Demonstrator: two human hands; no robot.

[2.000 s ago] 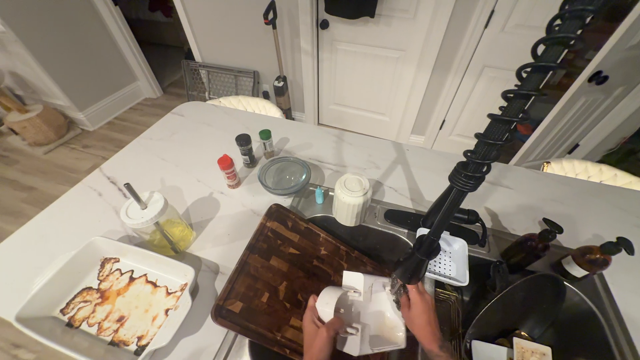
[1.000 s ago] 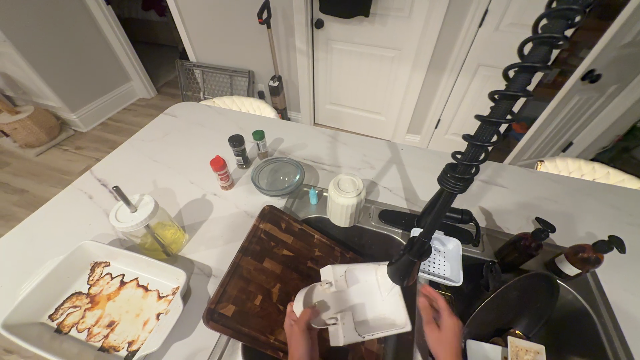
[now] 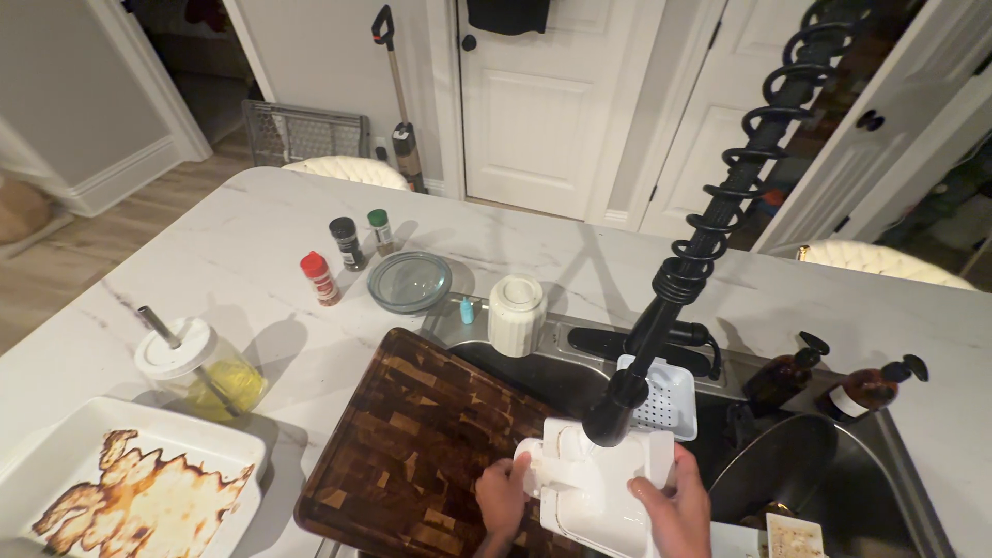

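Note:
Under the black spring-coil faucet (image 3: 651, 333) I hold a white plastic piece (image 3: 604, 488) with a box-like body and a rounded end. My left hand (image 3: 502, 496) grips the rounded end, over the wooden cutting board (image 3: 418, 442). My right hand (image 3: 676, 504) grips the body at its right side, thumb on the inner face. The spray head hangs right over the piece's upper edge. Whether water runs cannot be told. The board lies across the left part of the sink.
Left on the counter are a stained white baking dish (image 3: 248, 496), a lidded jar with yellow liquid (image 3: 225, 387), spice bottles (image 3: 349, 244) and a glass bowl (image 3: 409, 283). Behind the sink stand a ribbed white container (image 3: 518, 314) and pump bottles (image 3: 860, 391). A pan (image 3: 783, 465) sits in the right basin.
My right hand, apart from the white piece one second ago, now grips its right side. My left hand has kept hold of the rounded end.

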